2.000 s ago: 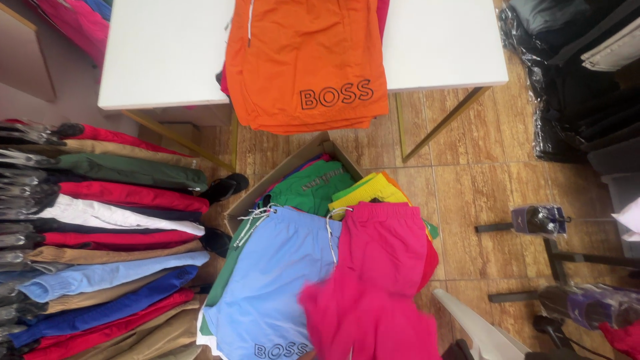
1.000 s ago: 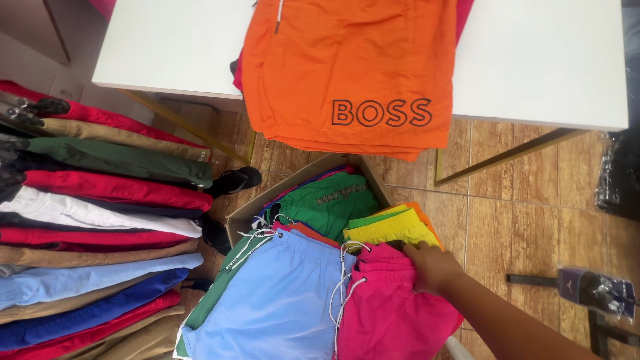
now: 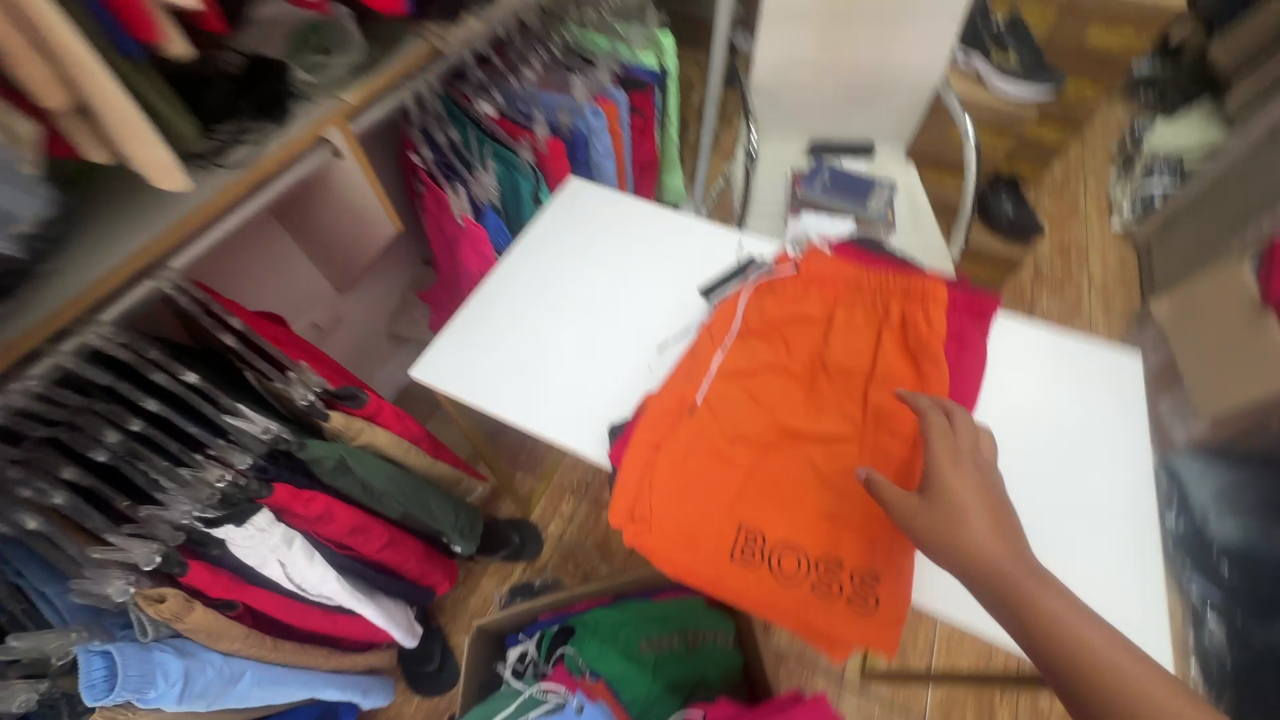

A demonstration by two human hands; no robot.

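Note:
Orange BOSS shorts [image 3: 790, 440] lie on top of a stack on the white table [image 3: 540, 300], their hem hanging past the near edge. My right hand [image 3: 945, 480] is over the right side of these shorts, thumb and fingers apart, at or just above the cloth; contact is hard to tell. Pink-red shorts [image 3: 972, 340] show from under the orange ones at the right. Below the table, a cardboard box [image 3: 480, 640] holds folded shorts, with a green pair [image 3: 650, 645] and part of a pink pair [image 3: 770, 708] showing. My left hand is outside the view.
At the left, many shorts hang on a rack with clear clip hangers [image 3: 140, 430]. More garments [image 3: 590, 130] hang behind the table. A white chair [image 3: 850, 60] holds small packets [image 3: 845, 195]. Shoes [image 3: 1010, 60] are at the back right, and a cardboard box [image 3: 1220, 330] is at the right.
My right hand has moved from the pink shorts in the box to the orange shorts on the table. The view has swung up and tilted.

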